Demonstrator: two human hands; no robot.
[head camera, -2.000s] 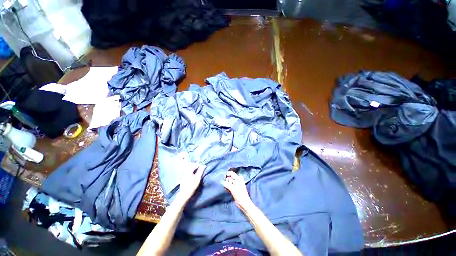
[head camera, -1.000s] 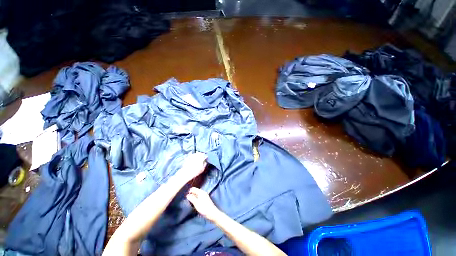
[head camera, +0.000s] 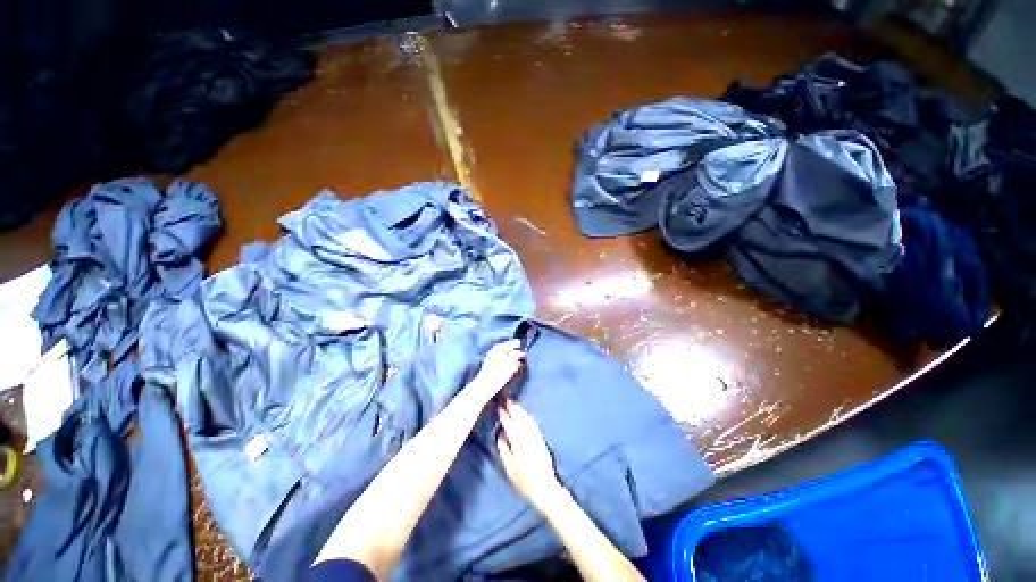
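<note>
A blue-grey garment (head camera: 579,392) lies spread near me with its hem at the table's front edge. My left hand (head camera: 500,370) is closed on the garment's cloth beside a small dark armhole opening. My right hand (head camera: 525,449) lies just below it on the same cloth, fingers together; whether it pinches the cloth I cannot tell. A worked pile of crumpled, shinier grey-blue garments (head camera: 329,267) lies beyond and left of my hands, touching the garment. Small white labels (head camera: 257,446) show on the cloth.
Grey garments (head camera: 125,244) are bunched at the left, by white paper sheets (head camera: 48,392). A black heap (head camera: 216,97) lies far left. A darker grey pile (head camera: 738,193) with black and navy cloth is at the right. A blue plastic tub (head camera: 875,517) stands below the table edge.
The view has turned right, and the blue tub has come into view. My hands have moved right across the garment, from its middle to the armhole opening.
</note>
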